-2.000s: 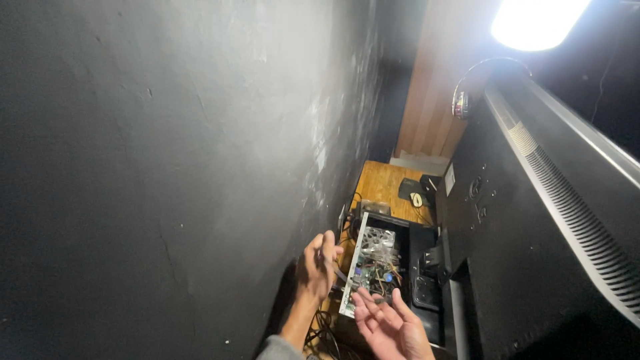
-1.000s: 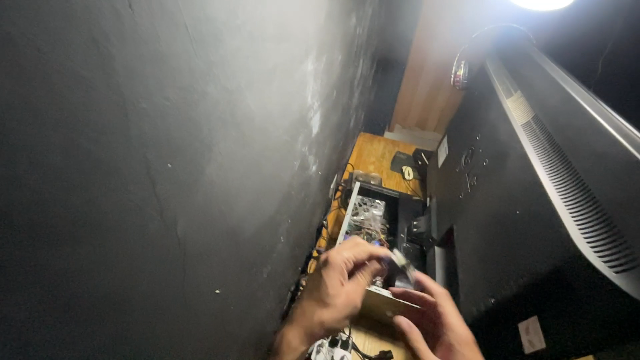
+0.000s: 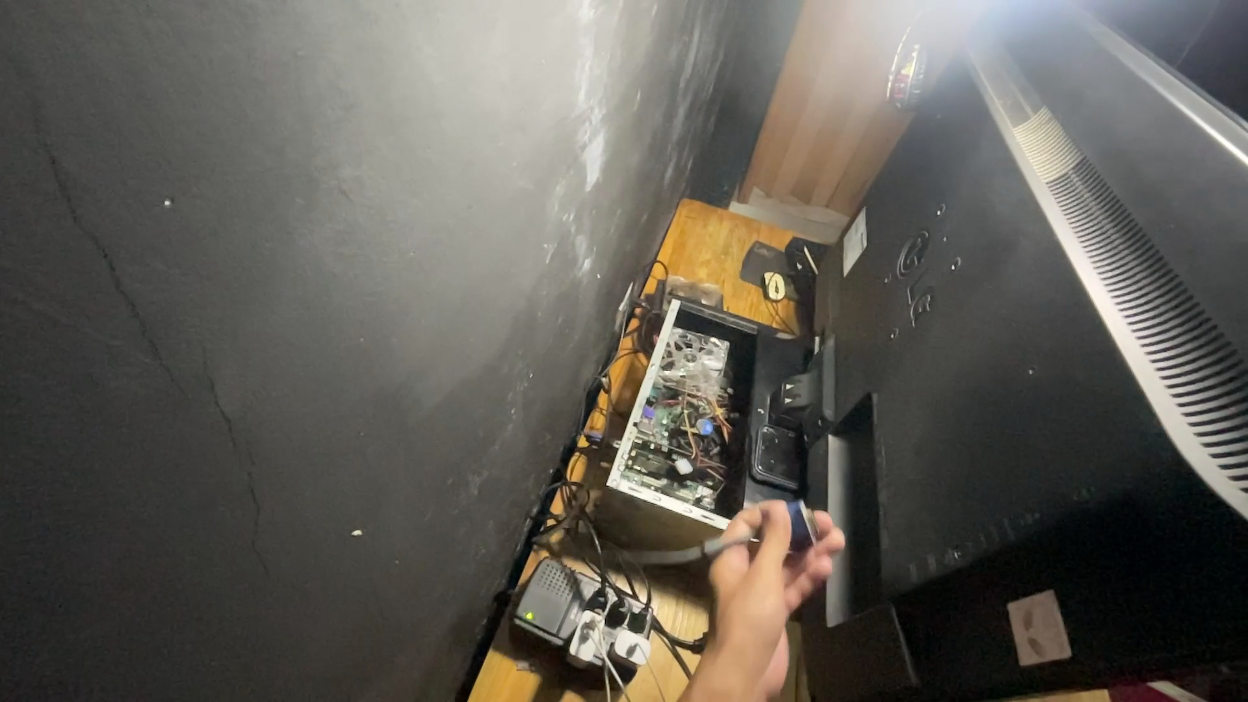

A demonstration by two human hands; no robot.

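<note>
My left hand (image 3: pixel 756 585), at the lower middle, holds a blue cable plug (image 3: pixel 801 527), which looks like a VGA connector, between thumb and fingers. A grey cable (image 3: pixel 673 556) runs left from the hand. Just beyond it lies a computer case (image 3: pixel 643 414) with its side uncovered; a circuit board (image 3: pixel 668 429), coloured wires (image 3: pixel 704 405) and a silvery part (image 3: pixel 694 359) show inside. The back of a large black monitor (image 3: pixel 985 361) stands right of the hand. My right hand is not in view.
A black power unit (image 3: pixel 551 595) with a green light and white plugs (image 3: pixel 632 645) sit on the wooden table (image 3: pixel 717 234) at lower left. Black cables (image 3: pixel 575 507) tangle along the dark wall (image 3: pixel 292 341). A light-coloured mouse (image 3: pixel 774 286) lies at the far end.
My right hand has left the view. My left hand, over the case's near end one second ago, is now closer to the monitor, and the blue plug shows clearly in it.
</note>
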